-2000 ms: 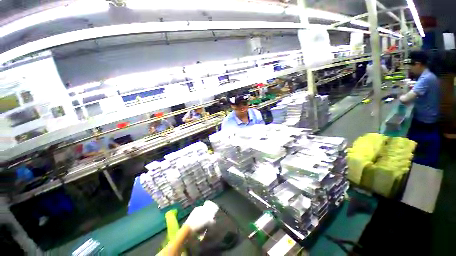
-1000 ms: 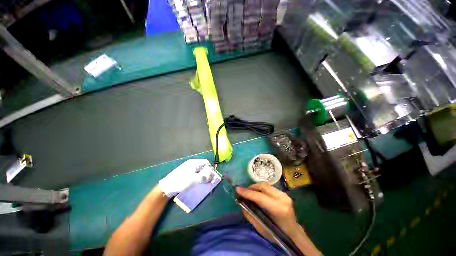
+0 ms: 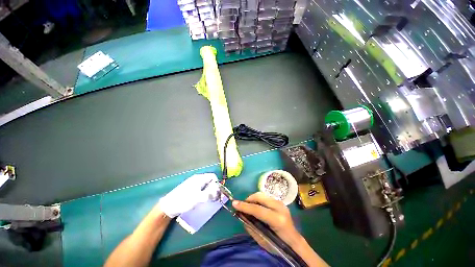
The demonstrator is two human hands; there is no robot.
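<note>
My left hand [image 3: 191,195], in a white glove, holds the flat rectangular unit [image 3: 197,218] on the teal mat, with its fingers over the upper end. My bare right hand [image 3: 269,211] grips the soldering iron [image 3: 245,218], its tip at the unit's upper end beside my left fingertips. The exact contact is too small to tell. A black power cord [image 3: 260,136] runs from that end up to a coiled bundle on the belt, across the yellow-green roll [image 3: 220,114].
A round dish [image 3: 277,186] of small bits stands right of my hands, beside the sponge [image 3: 312,194] and dark solder feeder [image 3: 354,193]. A green-rimmed solder spool [image 3: 351,122] sits behind it. Stacked silver housings [image 3: 250,23] stand beyond the belt [image 3: 130,125].
The view has shifted slightly since a second ago. The iron's tip has moved up and left to the unit's cord end. My left hand still holds the unit.
</note>
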